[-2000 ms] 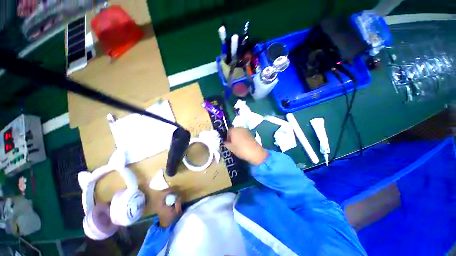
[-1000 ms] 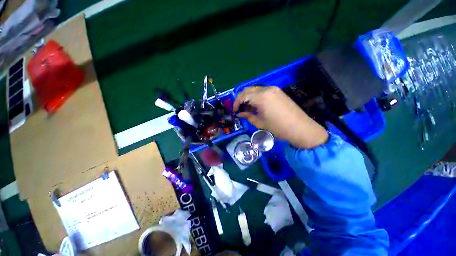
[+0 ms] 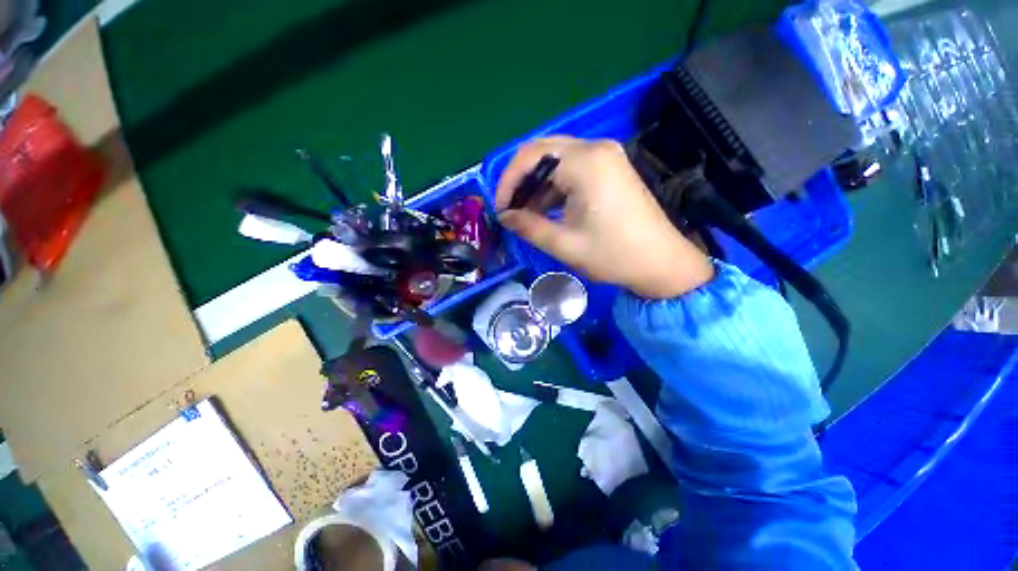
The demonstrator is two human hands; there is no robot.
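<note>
My right hand [image 3: 580, 212] is bare, in a blue sleeve, and its fingers are closed on a small dark tool [image 3: 534, 184] with a black body. It is above the right edge of the blue tool holder [image 3: 447, 296], which is crowded with pens, scissors and other tools. A small metal cup with its round lid open [image 3: 519, 332] stands just below the holder. My left hand is not clearly in view; a small blurred skin-coloured patch shows at the bottom edge. The headphones are out of view.
A blue tray [image 3: 837, 212] holds a black box and thick cable at the right. Crumpled tissues [image 3: 612, 446] and slim white tubes lie on the green mat. A tape roll [image 3: 307, 541] and instruction sheet [image 3: 195, 485] lie on cardboard. A red bag [image 3: 45, 184] is far left.
My right hand has gone from the tissues beside the tape roll up to the tool holder and now has a dark tool. The view has swung right, so the headphones have left the picture.
</note>
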